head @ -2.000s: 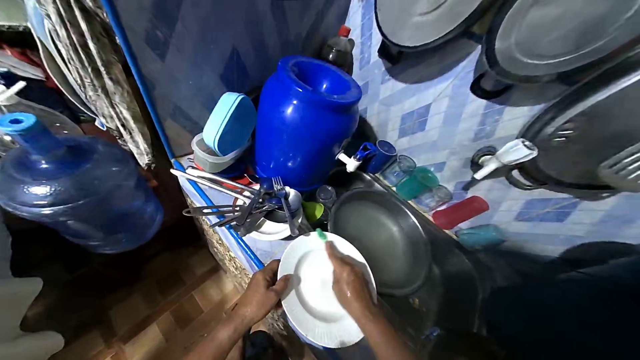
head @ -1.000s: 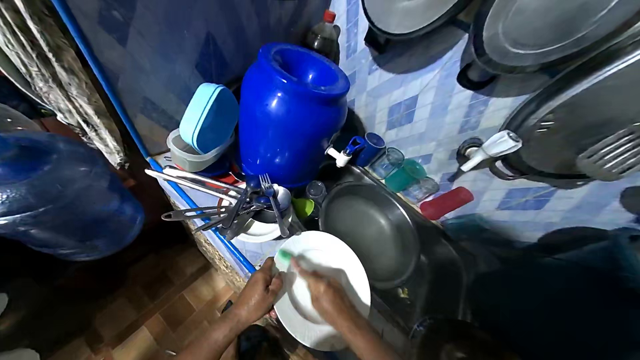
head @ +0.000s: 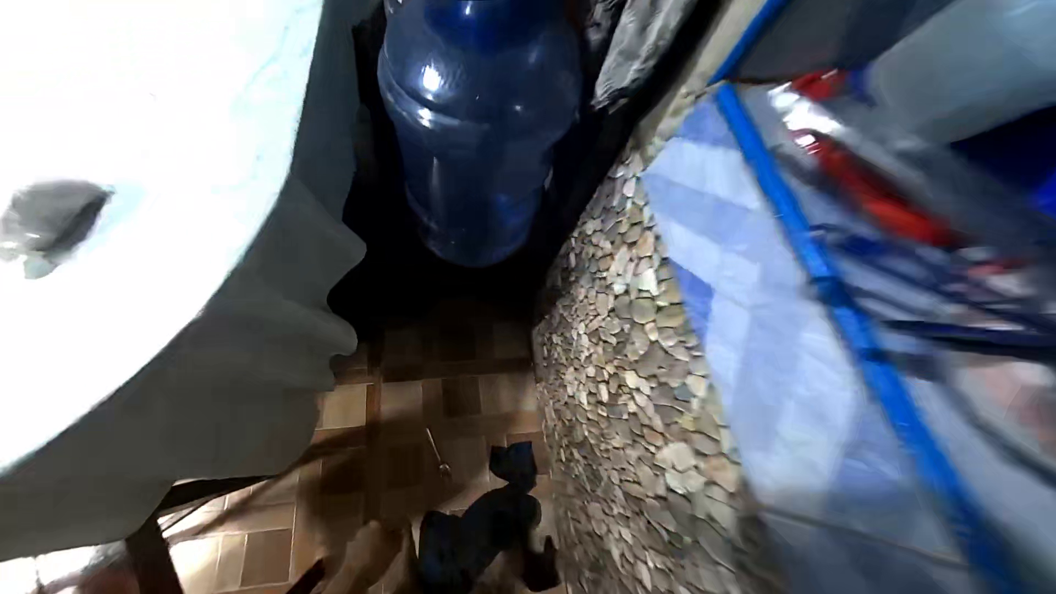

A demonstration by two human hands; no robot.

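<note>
A blurred bare limb shows at the bottom edge, left of dark shapes; it may be my left hand, but it is too dim to be sure or to read its fingers. My right hand is out of view. A thin metal utensil, seemingly a spoon or fork, lies on the brown tiled floor, above the limb and apart from it. Dark footwear or cloth is to its lower right. The white plate seen earlier is not in view.
At the left stands a table with a pale cloth. A blue water jug stands at the back. On the right are a pebbled counter side and a blue-edged tiled top with blurred utensils.
The view has swung down and left to the floor. Both hands were at the white plate over the counter, with something green in the right; plate and basin are now out of view.
</note>
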